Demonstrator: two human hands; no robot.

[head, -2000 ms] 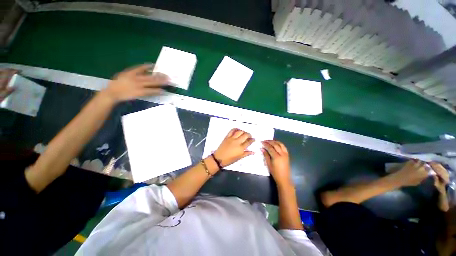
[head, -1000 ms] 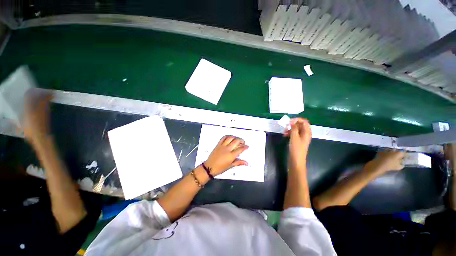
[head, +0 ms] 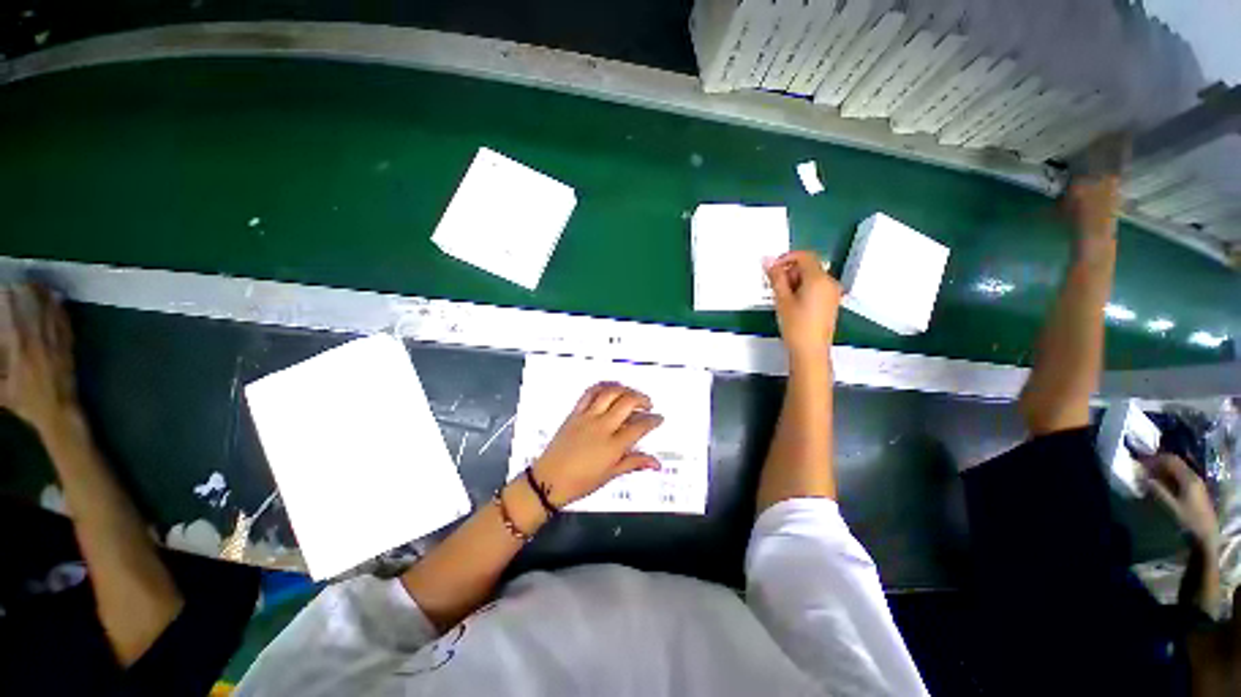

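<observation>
A white label sheet (head: 679, 470) with rows of small dark print lies on the dark bench. My left hand (head: 596, 447) rests on it, fingers loosely spread, holding nothing. My right hand (head: 806, 293) reaches over the green belt, fingertips pinched at the right part of a white product box (head: 732, 245). The small white label at those fingertips is hard to make out against the box. Another white product box (head: 506, 218) sits to the left on the belt, turned at an angle. A third white product box (head: 896, 272) sits just right of my right hand.
A blank white sheet (head: 357, 456) lies tilted left of the label sheet. A metal rail (head: 544, 328) edges the green belt (head: 340, 177). A white scrap (head: 811, 177) lies on the belt. Upright white pieces (head: 871, 68) line the far shelf. Neighbours' arms show at both sides, the right one reaching across the belt.
My right hand has left the label sheet with a small white label and moved out to the middle box. The boxes have shifted left, and another box has appeared at the right.
</observation>
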